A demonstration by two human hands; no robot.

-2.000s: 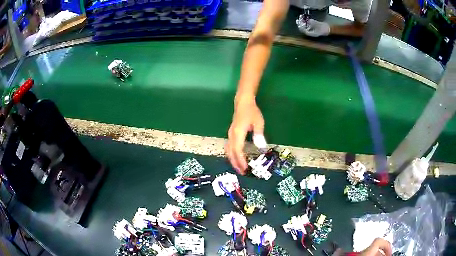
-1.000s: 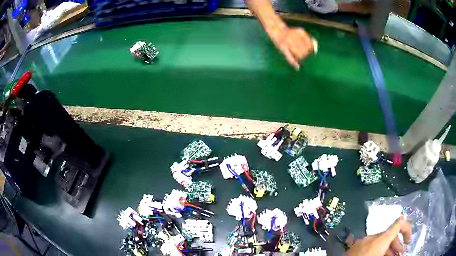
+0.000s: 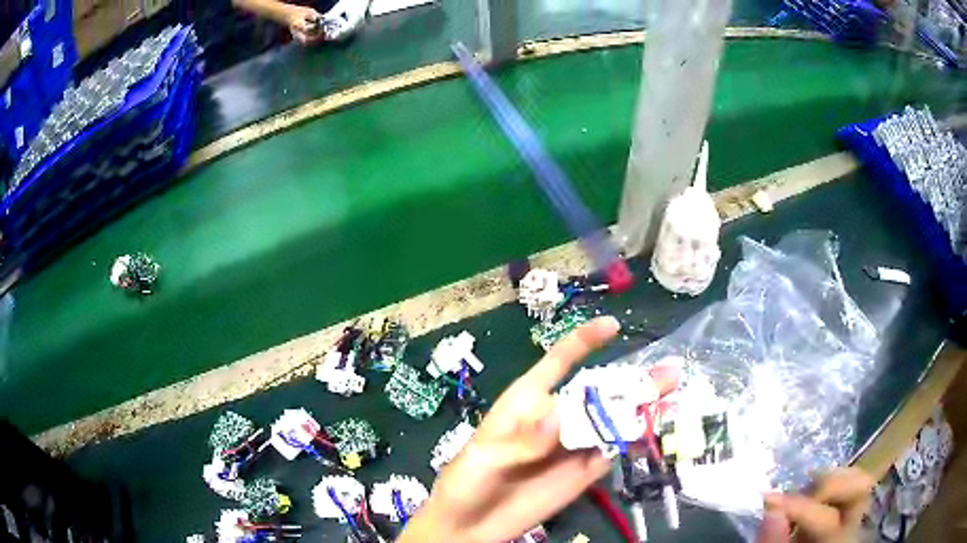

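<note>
My left hand [image 3: 498, 467] holds a wired board assembly [image 3: 610, 408], a white plastic housing with blue and red wires and a small board with yellow and black parts. Two metal pins point down from its black part. My right hand [image 3: 822, 509] is at the bottom right, over the edge of the clear plastic bag [image 3: 806, 318], fingers bent; whether it holds anything is not clear. A heap of small white fittings on the bag is partly hidden behind the held assembly. A red handle [image 3: 610, 514] shows below my left hand. Several more assemblies [image 3: 297, 433] lie on the bench.
A white squeeze bottle [image 3: 687, 244] stands by the grey post [image 3: 673, 95]. A clear tube [image 3: 530, 159] with a red end crosses the belt. One assembly [image 3: 135, 273] lies on the green belt [image 3: 403, 191]. Blue trays stand left and right. Another person's hand [image 3: 308, 27] shows at the top.
The view has swung right. My left hand has come into view with an assembly in it. The other person's arm that reached across the belt is gone from there.
</note>
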